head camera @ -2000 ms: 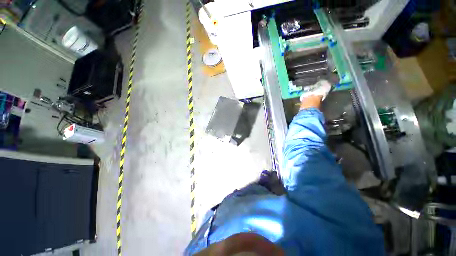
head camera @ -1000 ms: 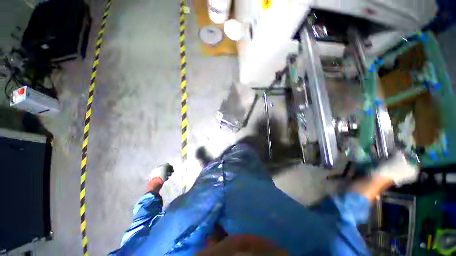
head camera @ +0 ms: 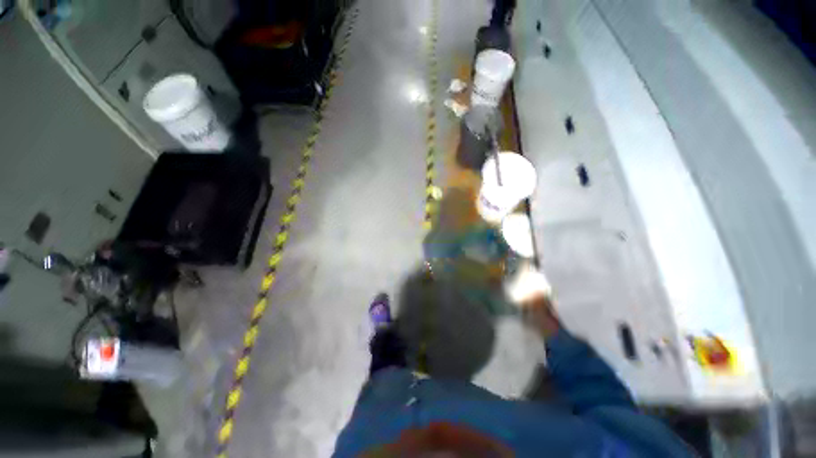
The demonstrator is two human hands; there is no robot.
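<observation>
My right hand (head camera: 528,286), in a white glove and blurred, is reached out ahead on the right side of the aisle. A blurred green frame (head camera: 465,246) extends leftward from its fingers, above the floor. My fingers appear closed on its near end, but blur hides the exact grip. My left hand is not in view. The blue smock (head camera: 501,416) fills the bottom of the view.
White buckets (head camera: 508,183) stand along the machine cabinets on the right. Another white bucket (head camera: 188,112) and a black crate (head camera: 201,210) are on the left. Yellow-black tape lines (head camera: 284,219) run along the aisle floor.
The view has turned from the conveyor to the aisle. My right hand and the green frame have moved from the conveyor's right side to the aisle. My left hand has left the view.
</observation>
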